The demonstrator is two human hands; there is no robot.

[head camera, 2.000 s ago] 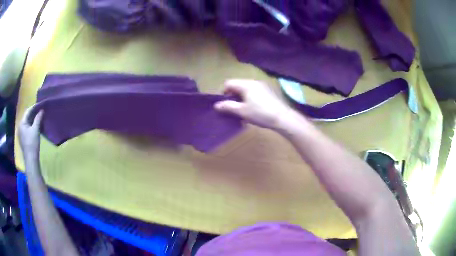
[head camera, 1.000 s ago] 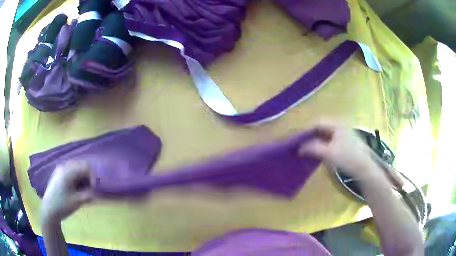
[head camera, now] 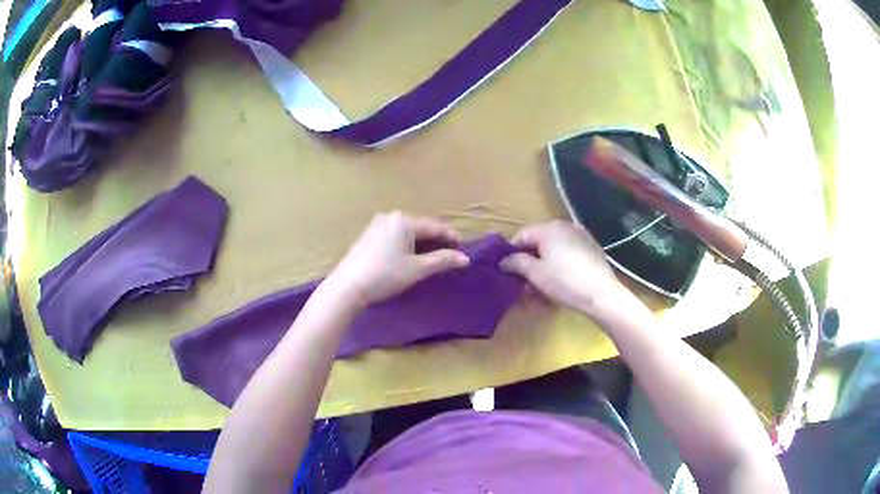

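Observation:
A long purple collar piece (head camera: 415, 307) lies on the yellow table near its front edge, slightly slanted. My left hand (head camera: 410, 256) pinches its upper edge near the right end. My right hand (head camera: 555, 260) pinches the upper right corner, just beside my left hand. My left forearm hides part of the piece. The steam iron (head camera: 618, 207), with a dark plate, pale rim and reddish-brown handle, stands just right of my right hand, not held. A stack of purple collar pieces (head camera: 135, 265) lies at the left, apart from the held one.
A purple binding strip (head camera: 453, 82) with a white edge curves across the far side. Black and purple rolled bundles (head camera: 82, 101) lie far left. Spring-covered hoses (head camera: 782, 304) run from the iron down the right side. A blue basket (head camera: 145, 463) is below the near left edge.
The held piece was stretched between both hands above the table; it now lies on it. My left hand has moved right, close to my right hand. The view has shifted, showing the whole iron.

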